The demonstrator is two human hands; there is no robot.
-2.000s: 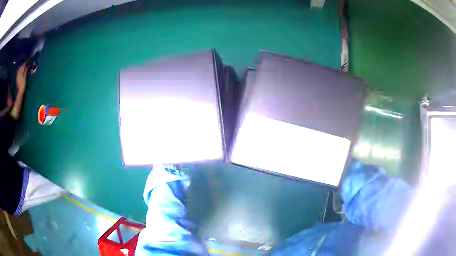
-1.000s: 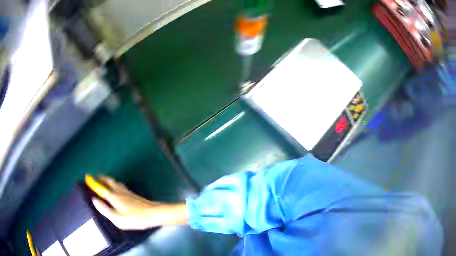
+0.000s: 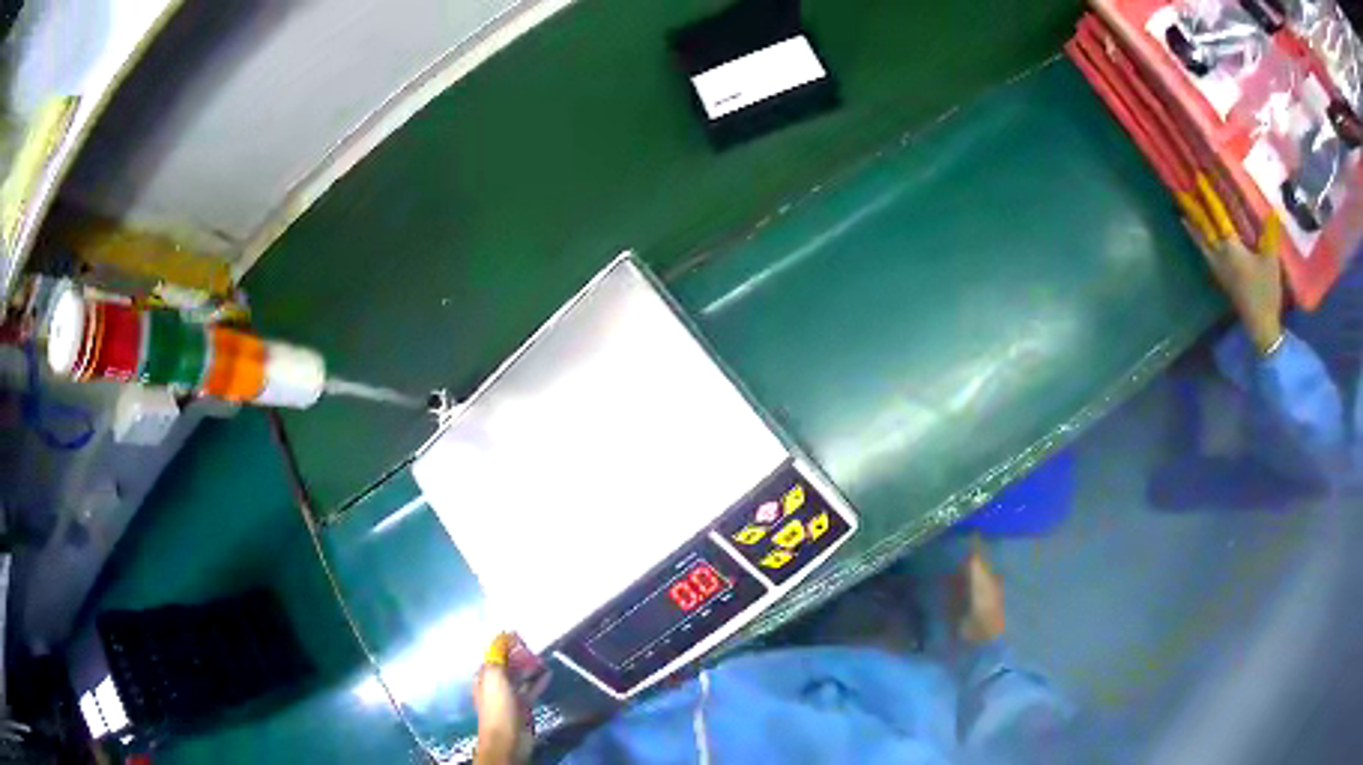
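A white scale (image 3: 613, 448) with a wide pale platform sits tilted on the green bench. Its dark front strip shows red digits "0.0" and yellow buttons. My left hand (image 3: 505, 702), with a yellow fingertip cover, is at the scale's near left corner; whether it grips the edge is unclear. My right hand (image 3: 982, 593) is small and blurred, low beyond the bench's near edge, to the right of the scale; its finger position is unclear. Black boxes (image 3: 209, 658) with white labels stand at the lower left. One black box (image 3: 758, 78) with a white label lies at the top.
A signal tower (image 3: 187, 353) leans into view at the left. Stacked orange-red trays (image 3: 1144, 127) with plastic-wrapped dark items lie at the upper right, with another person's hand (image 3: 1244, 269) on them. A blue stool (image 3: 1024, 496) shows beyond the bench edge.
The view has swung to the right, bringing the scale to the centre. One second ago a hand was on the black boxes at the lower left; now no hand is on them.
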